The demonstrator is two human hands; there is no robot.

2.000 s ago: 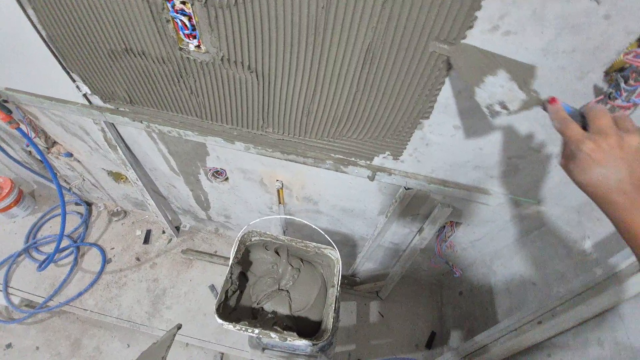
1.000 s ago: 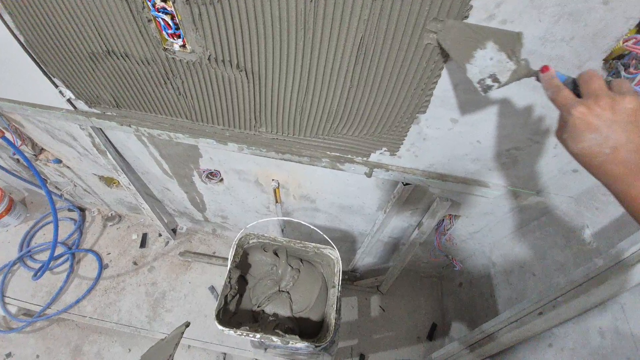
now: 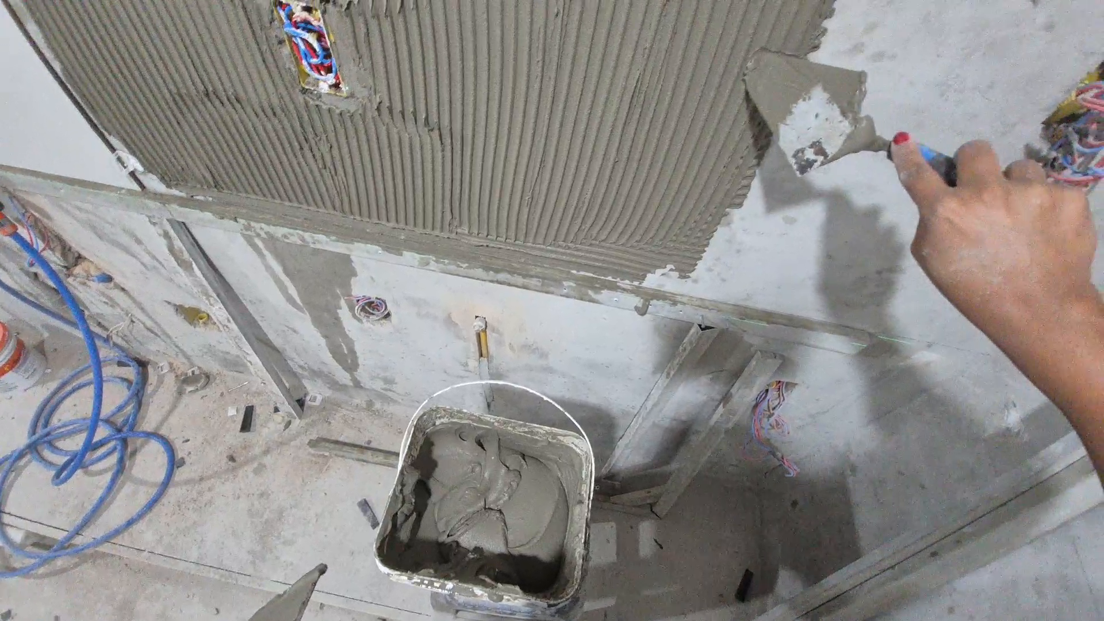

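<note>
At the right of the view my right hand grips the blue and black handle of a pointed trowel. The trowel's blade is coated with grey mortar and lies at the right edge of the combed mortar on the wall. My left hand is out of view. A mortar-covered metal tip juts in at the bottom edge; what holds it is hidden. Below the wall ledge stands a square bucket with a wire handle, holding wet grey mortar.
An electrical box with coiled wires opens in the combed mortar. More wires poke out behind my right hand. A ledge strip runs under the mortar, with slanted metal profiles below. A blue hose lies coiled on the floor at left.
The trowel blade has moved slightly along the right edge of the combed mortar, still in my right hand. The bucket has stayed in place.
</note>
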